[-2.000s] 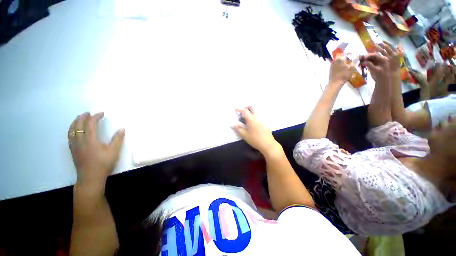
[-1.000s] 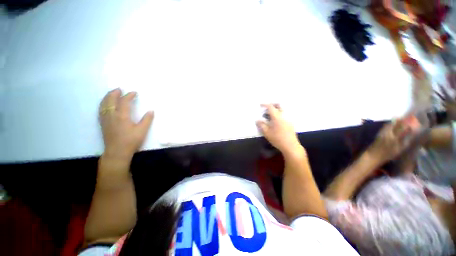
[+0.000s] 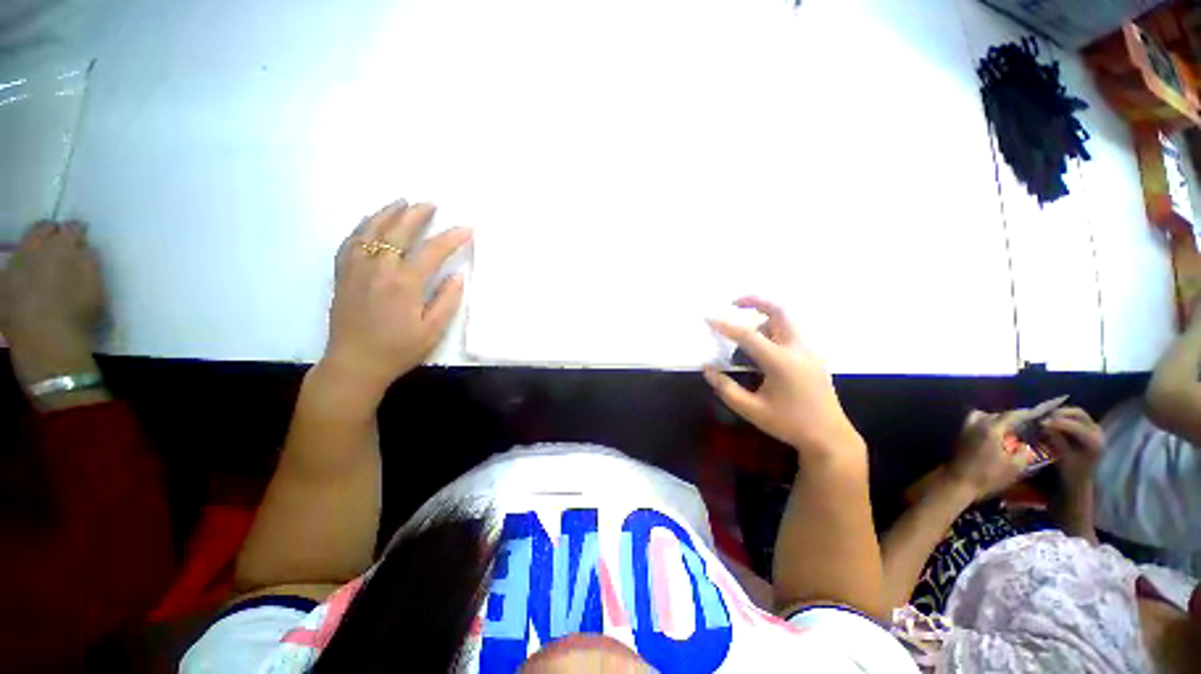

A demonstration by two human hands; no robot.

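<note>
A flat white sheet or stack (image 3: 593, 345) lies at the table's near edge, between my hands; its outline is faint in the glare. My left hand (image 3: 393, 292) rests palm down at its left edge, fingers apart, with a ring on one finger. My right hand (image 3: 774, 369) is at its right end, fingers curled, with a small dark piece (image 3: 747, 357) between thumb and fingers. The piece is partly hidden by the fingers.
Loose black strips (image 3: 1035, 121) lie in a pile at the right. Orange cartons (image 3: 1159, 79) are at the far right. A neighbour's hand (image 3: 55, 296) is by a clear plastic bag (image 3: 40, 138) at left. Another person's hands (image 3: 1021, 448) hold a small item at lower right.
The view has turned to the right, bringing the left neighbour's hand into view. My left hand's fingers are now at the sheet's left edge. The right neighbour's hands have moved down below the table edge.
</note>
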